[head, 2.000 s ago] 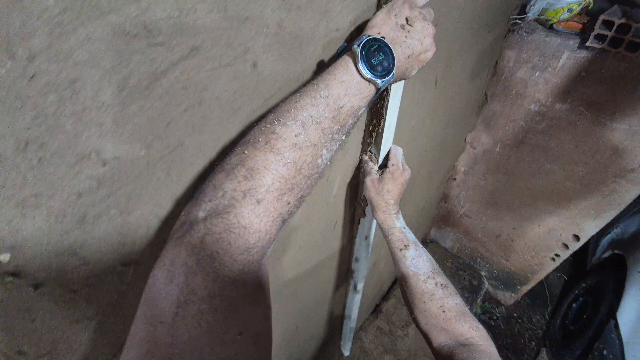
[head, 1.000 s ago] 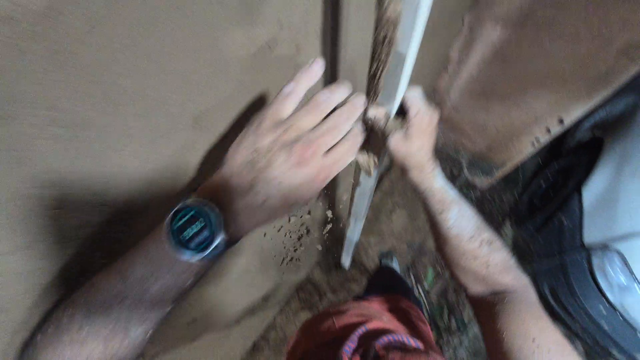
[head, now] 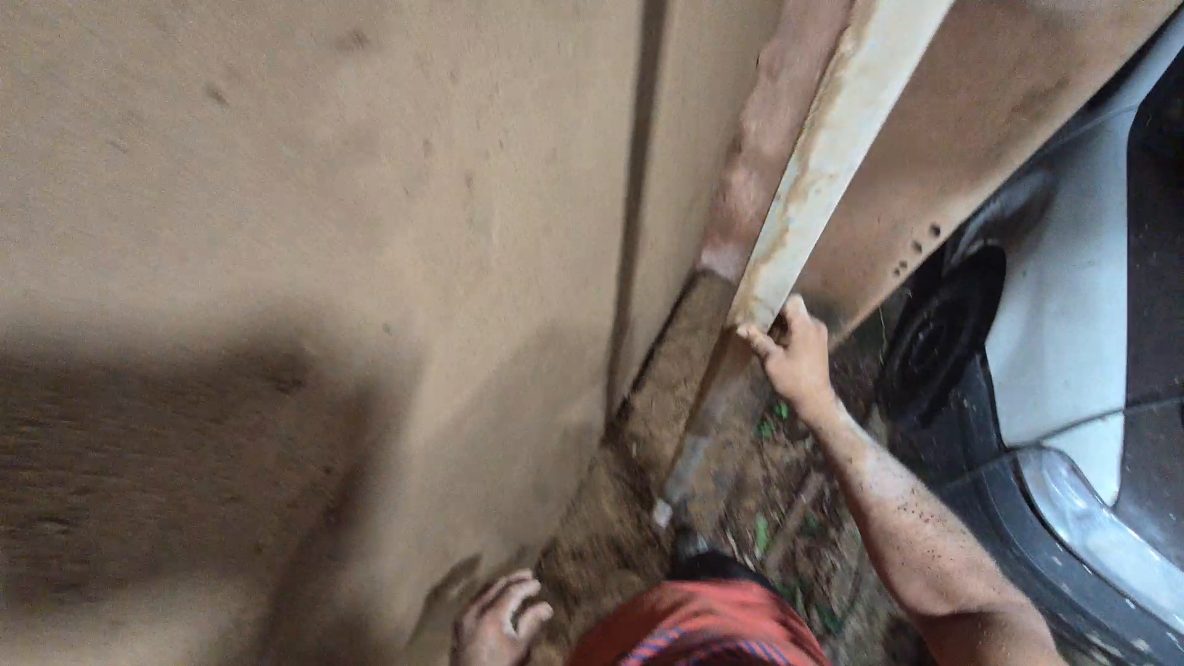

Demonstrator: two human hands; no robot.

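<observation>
A long pale straightedge or board [head: 823, 176], smeared with brown along its left edge, runs from the top of the view down toward the ground. My right hand [head: 797, 356] grips it around the middle, with the thumb on its near face. Below this hand the lower part looks darker and greyish, ending near the ground. At the bottom, close to the wall, my left hand [head: 502, 622] hangs with fingers loosely bent and apart, holding nothing. The plastered wall [head: 370, 231] fills the left side, with a dark vertical groove [head: 640, 185] near its edge.
On the right stand a reddish-brown slab or wall [head: 934, 139] with several small holes and a white vehicle [head: 1064, 305] with a dark wheel [head: 939, 324]. Soil [head: 592, 546], small green leaves and debris lie on the ground. Red clothing [head: 694, 624] shows below.
My left hand was at the top by the long piece, then in front of the wall, and is now low at the bottom. My right hand remains on the long piece. The view has shifted.
</observation>
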